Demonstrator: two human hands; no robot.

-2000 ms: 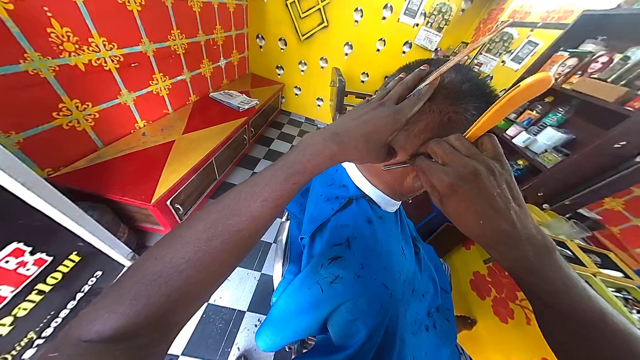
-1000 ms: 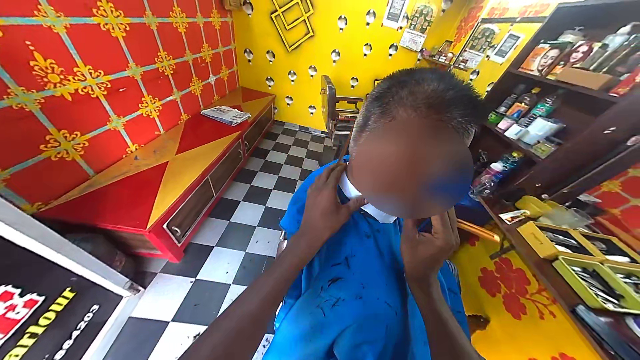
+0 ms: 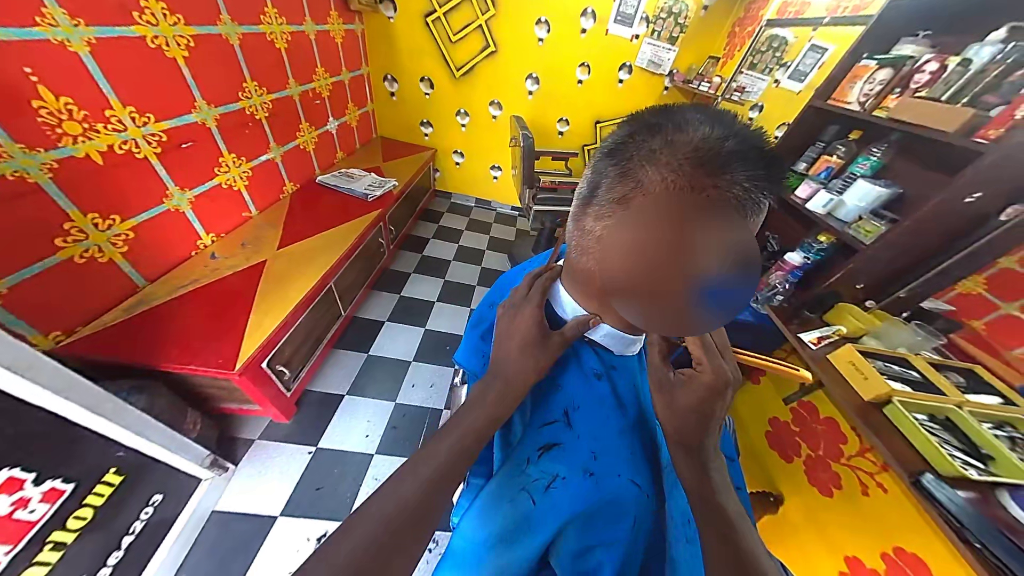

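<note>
A seated person with short dark hair wears a blue barber's cape with hair clippings on it. The white neck strip circles the neck. My left hand lies at the neck's left side, its thumb on the strip; a thin brown tool, perhaps a comb, sticks up from its fingers. My right hand is below the chin at the strip's right end, fingers bent. Out behind it juts a long yellow-orange tool handle; its other end is hidden.
At left runs a red and yellow bench with a newspaper. A barber's chair stands behind the person. Shelves with bottles are at right, above a counter with open tool trays. The floor is checkered.
Both hands have moved down from the side of the head to the neck strip. The person's head, turned away two seconds ago, now faces me, bowed. Since one second ago the hands have barely moved.
</note>
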